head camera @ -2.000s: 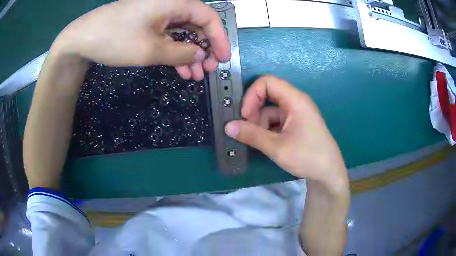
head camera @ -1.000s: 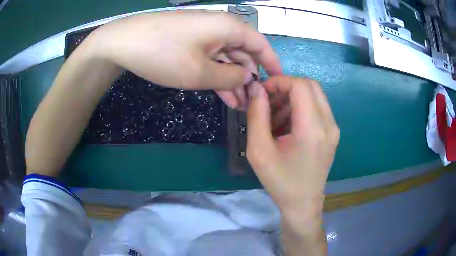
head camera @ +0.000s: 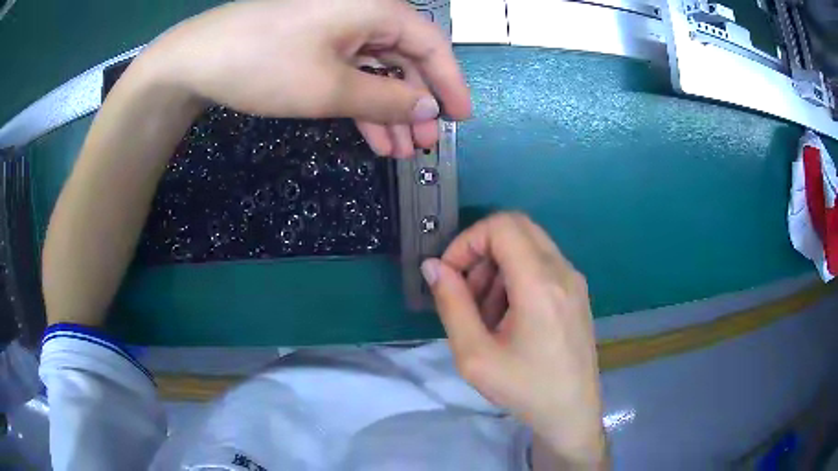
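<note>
The grey loading fixture (head camera: 429, 198) stands upright in the picture at the right edge of the black parts tray (head camera: 276, 193), which is filled with loose shiny rings. Two round seats with bright centres show on its middle part. My left hand (head camera: 368, 78) is over the fixture's upper part and the tray's top, with several dark ring parts held in its curled fingers. My right hand (head camera: 501, 294) has its thumb and forefinger at the fixture's lower end, covering a seat; whether a ring is between the fingertips is hidden.
A white-silver guide rail (head camera: 570, 28) runs behind the green bench top (head camera: 588, 166). A silver-white machine frame (head camera: 735, 83) is at upper right. A crumpled white and red cloth (head camera: 813, 207) lies at the right edge. Dark ribbed bars (head camera: 16, 239) are at far left.
The hands met above the fixture one second ago and are now apart. My right hand has moved down to the fixture's lower end; my left hand has moved up and left.
</note>
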